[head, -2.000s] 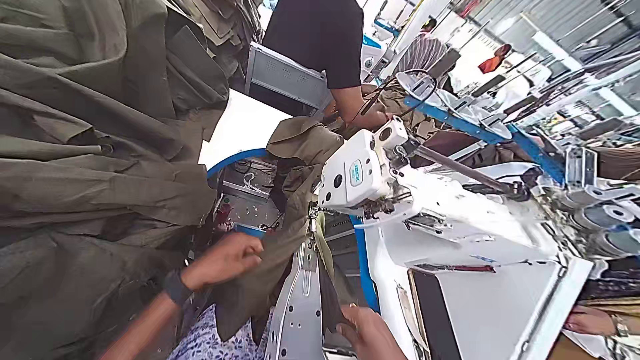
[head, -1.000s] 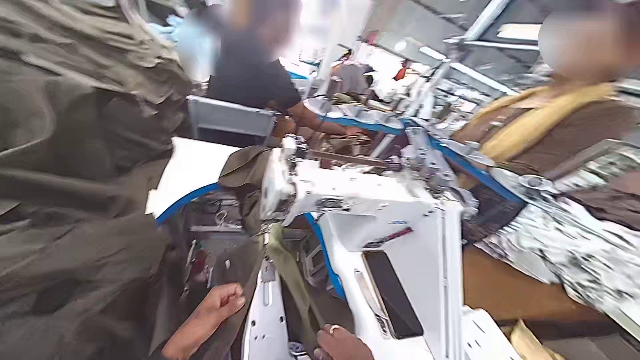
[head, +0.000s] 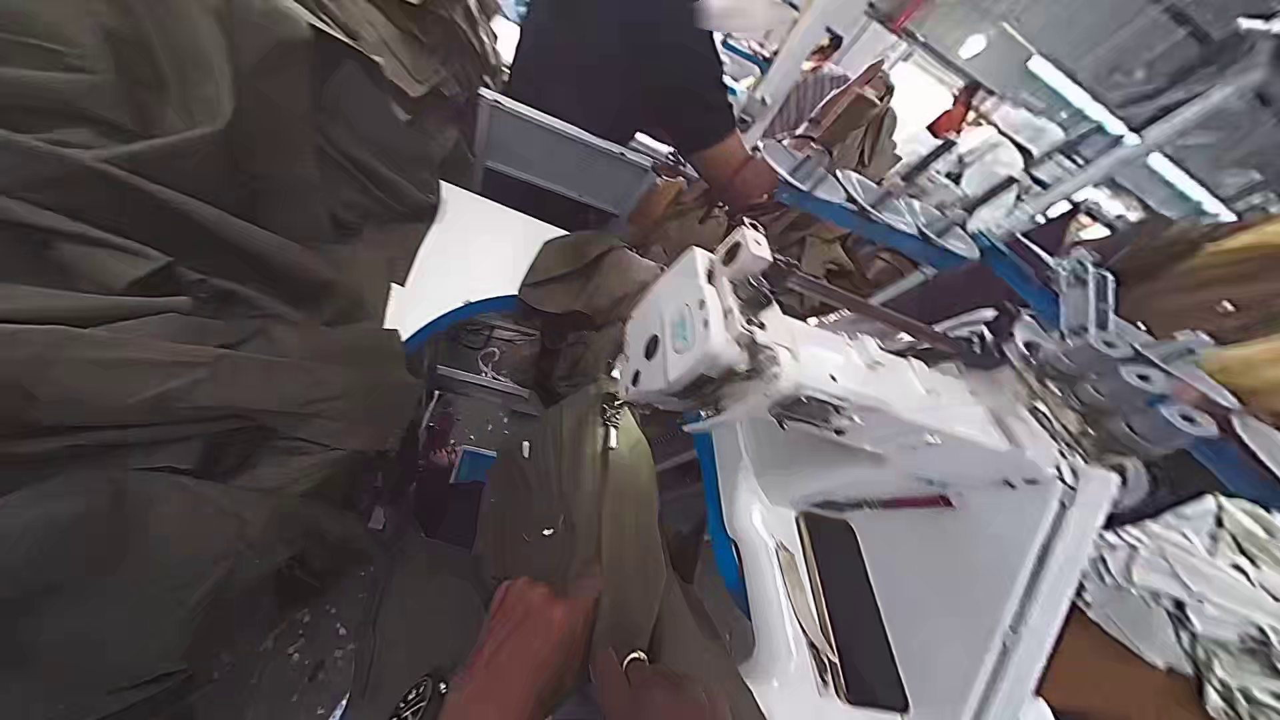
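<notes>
A white industrial sewing machine point(head: 690, 330) stands right of centre, its head tilted in view. Olive-green cloth point(head: 625, 520) runs down from its presser foot point(head: 612, 412) toward me, and more of it bunches behind the foot. My left hand point(head: 530, 625), a watch on its wrist, is closed on the left part of this cloth. Close beside it at the bottom edge, my right hand point(head: 655, 690), with a ring on one finger, grips the cloth too; its lower part is cut off by the frame.
A large heap of olive cloth point(head: 200, 350) fills the left side. A white table panel with a blue edge point(head: 480, 250) lies behind the cloth. A dark phone-like slab point(head: 855, 610) rests on the machine's white bed. A co-worker's arm point(head: 735, 165) reaches over cloth behind; patterned fabric point(head: 1190, 590) lies at right.
My hands, apart in the earlier frames, are now close together on the cloth. The cloth below the presser foot now covers the machine's narrow arm. The view has swung.
</notes>
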